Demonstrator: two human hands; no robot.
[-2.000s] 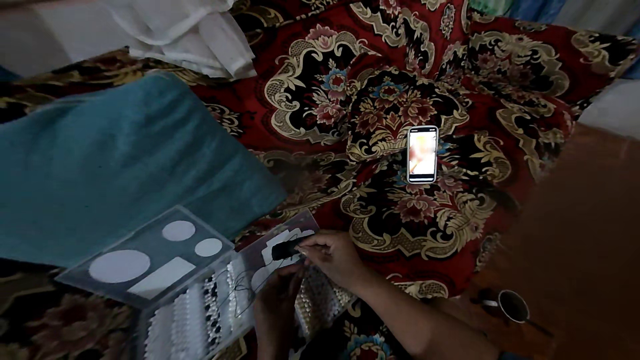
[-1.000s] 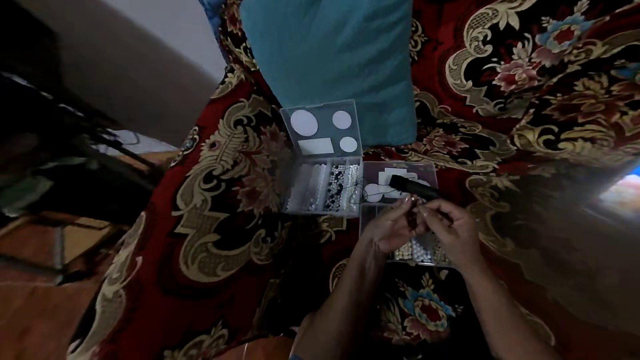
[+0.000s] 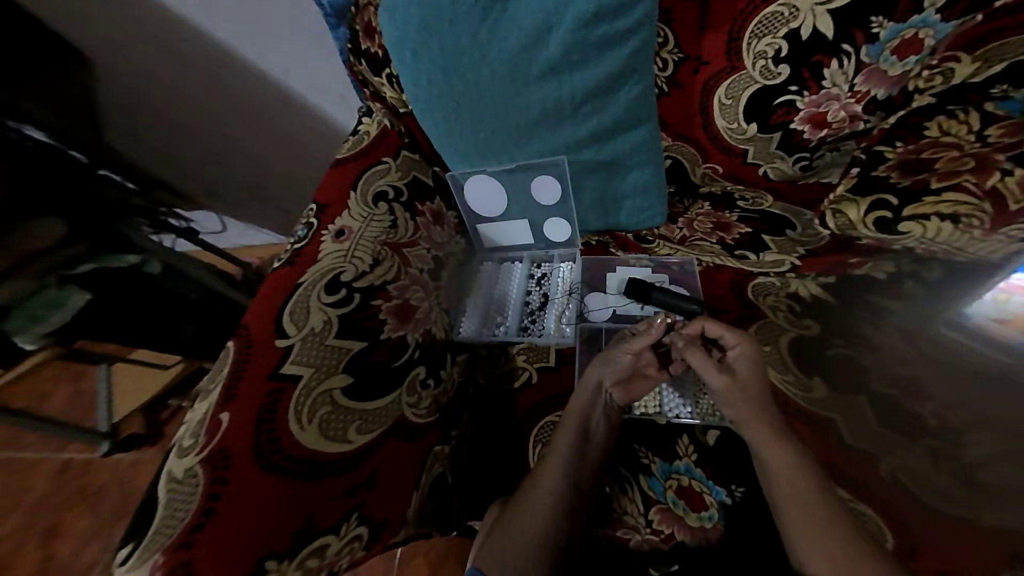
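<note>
My left hand [image 3: 636, 362] and my right hand [image 3: 724, 364] meet over the right bead box, fingertips pinched close together. Something tiny seems to be between them, too small to name. A dark cord [image 3: 588, 294] trails leftward from near the fingers. Just beyond the fingertips a black cylindrical object [image 3: 666, 298] lies across the open lid [image 3: 596, 268] of that box, over white paper labels. Beads in pale tones [image 3: 678, 402] show below my hands. To the left, a second clear plastic box [image 3: 512, 340] stands open, its compartments holding white and dark beads [image 3: 538, 298].
A teal cushion [image 3: 544, 104] rests behind the boxes on the red and black floral sofa cover [image 3: 352, 320]. At far left are a dark metal-framed piece of furniture [image 3: 104, 400] and tiled floor [image 3: 56, 512]. A bright screen [image 3: 1004, 304] glows at the right edge.
The view has swung left, so the phone now shows only at the right edge. My hands stay close together over the right box.
</note>
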